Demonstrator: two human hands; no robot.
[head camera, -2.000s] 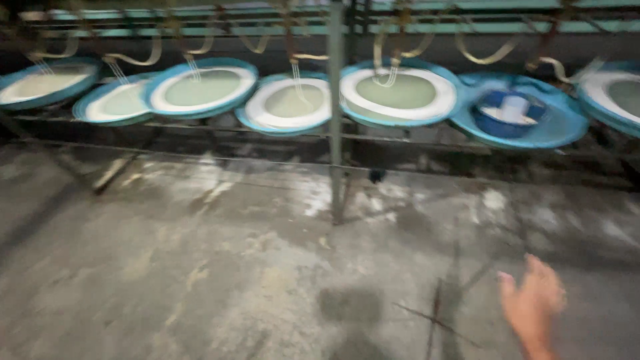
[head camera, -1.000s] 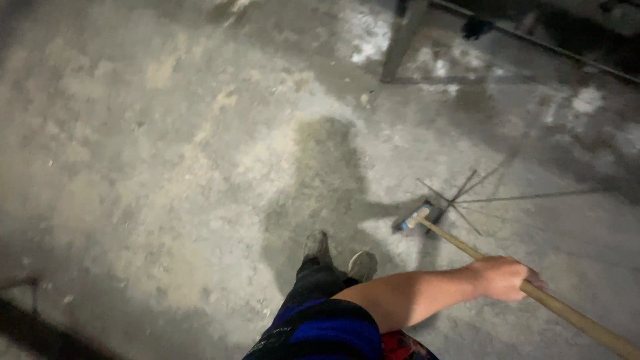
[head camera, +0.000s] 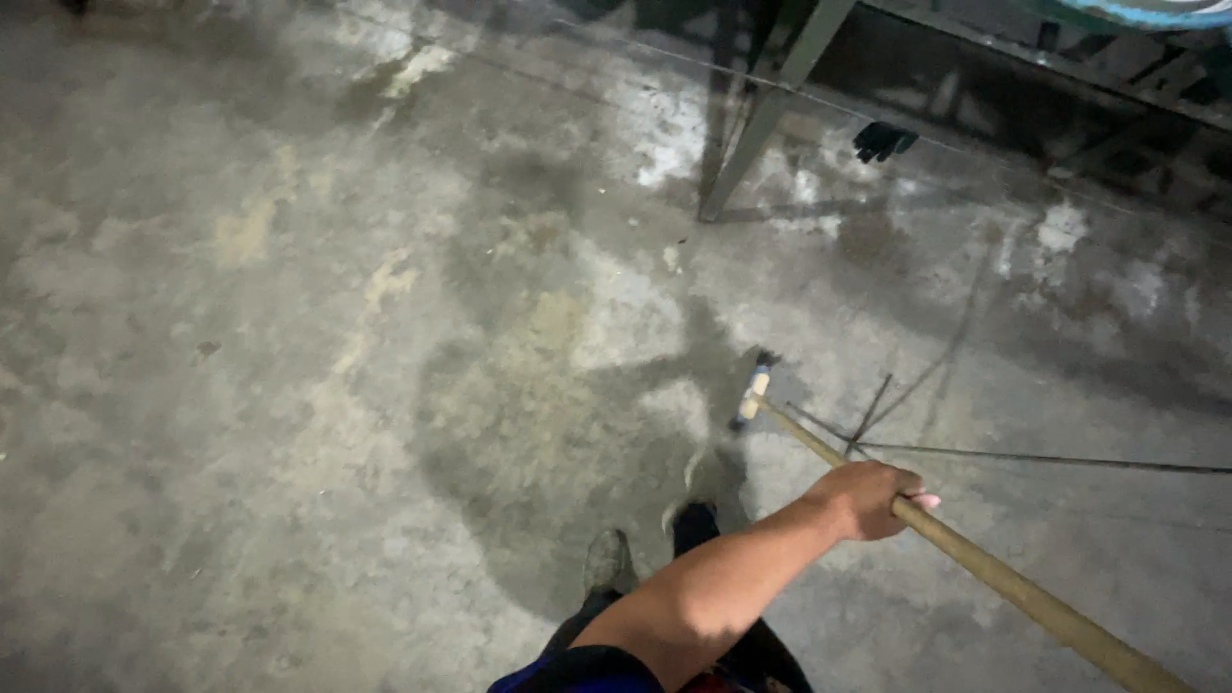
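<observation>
My left hand (head camera: 866, 500) is closed around the wooden handle of a broom (head camera: 1025, 577), its arm stretched across to the right. The handle slants from the lower right corner up to a small head (head camera: 756, 395) with a pale block and dark bristles, which rests on the concrete floor just above and left of the hand. A thin dark metal rod frame (head camera: 854, 445) lies on the floor close to the handle. My right hand is out of the picture.
A metal stand leg (head camera: 756, 144) meets the floor at upper right. A dark glove (head camera: 884, 141) lies by the stand. The blue rim of a round basin (head camera: 1145, 14) shows at top right. My shoes (head camera: 606, 560) are at lower centre.
The view has swung from the row of basins down to the floor. Two seconds ago a hand was spread and empty; a second ago and now, the broom handle is gripped.
</observation>
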